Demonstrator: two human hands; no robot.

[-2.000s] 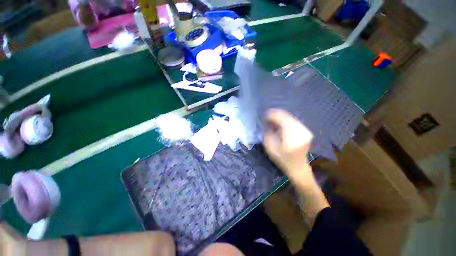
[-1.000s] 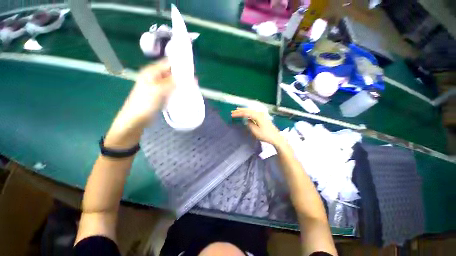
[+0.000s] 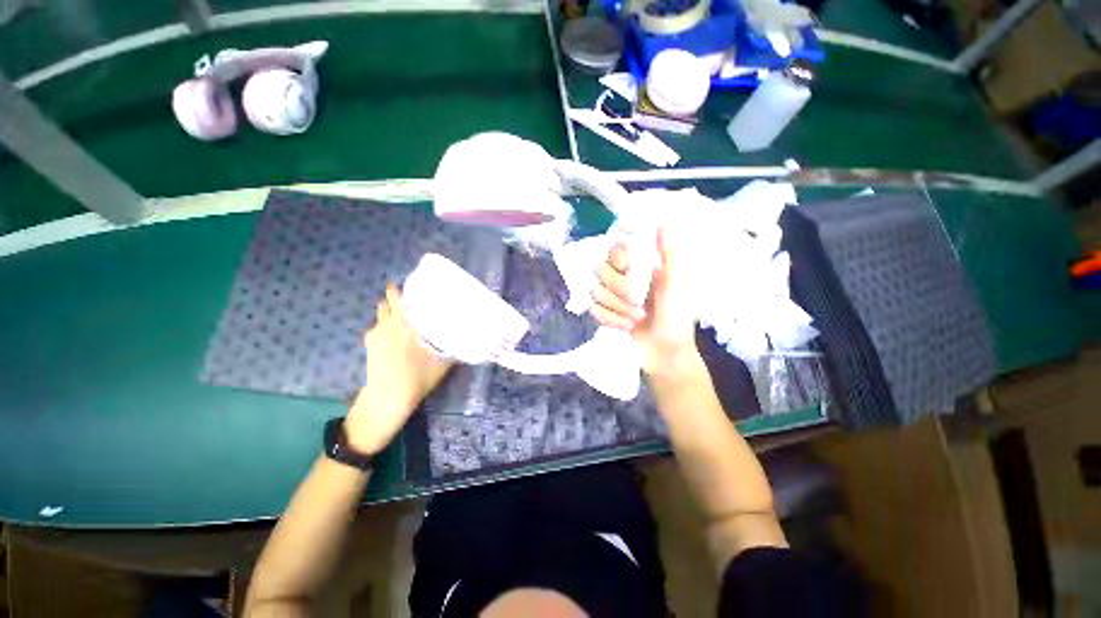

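Observation:
White cat-ear headphones [image 3: 465, 312] are held above the bench, with one ear cup low and the other higher, pink showing on its underside. My left hand [image 3: 405, 356] grips the lower ear cup from the left. My right hand [image 3: 640, 302] is at the headband side, fingers curled round it; the bright glare hides part of the grip. A dark grey dotted foam sheet [image 3: 320, 290] lies flat at the left, partly over the plastic-covered mat [image 3: 543, 429].
Crumpled white cloths [image 3: 749, 272] lie right of my right hand, then a stack of grey foam sheets [image 3: 899, 290]. A blue tray [image 3: 749, 54], white bottle [image 3: 769, 109] and scissors [image 3: 628, 133] are beyond. Another headset [image 3: 260, 91] sits on the conveyor at upper left.
The headphones have come down from the upper left and turned. The foam sheet now lies flatter, further left. My right hand has moved from the bare sheet area to the headphones.

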